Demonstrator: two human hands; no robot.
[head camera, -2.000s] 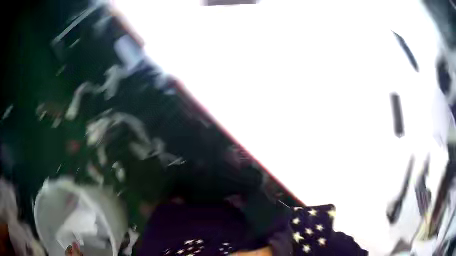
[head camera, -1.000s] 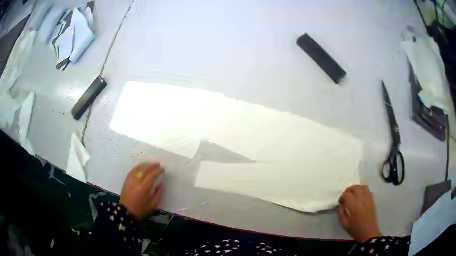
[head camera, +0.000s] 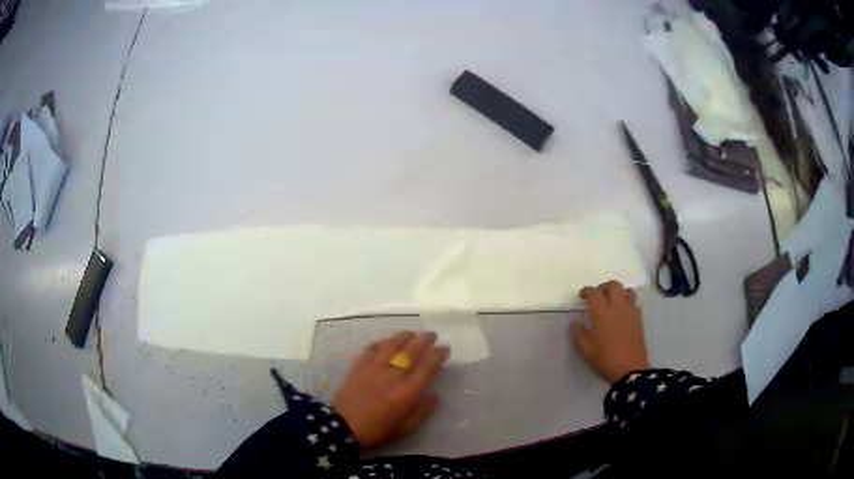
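A creamy white cloth piece (head camera: 281, 281) lies flat across the table in front of me, with a small fold near its middle and a dark edge showing along its near side. My left hand (head camera: 391, 388), with a yellow ring, lies palm down at the near edge, beside a small flap of the cloth. My right hand (head camera: 613, 332) rests on the near right edge; whether its fingers grip cloth cannot be told. Black-handled shears (head camera: 663, 210) lie to the right. A dark bar weight (head camera: 503, 109) lies beyond the cloth.
A second bar weight (head camera: 89, 297) lies at the left by the table seam. White scraps (head camera: 108, 419) lie at the near left edge. Folded pieces (head camera: 36, 173) lie far left. Brown pieces under white cloth (head camera: 707, 89) and a bluish-white pattern piece (head camera: 796, 290) lie at the right.
The view has swung from floor and table edge to the table. Since one second ago, the cloth's near section has been folded away from me, and my left hand has moved right to its near edge.
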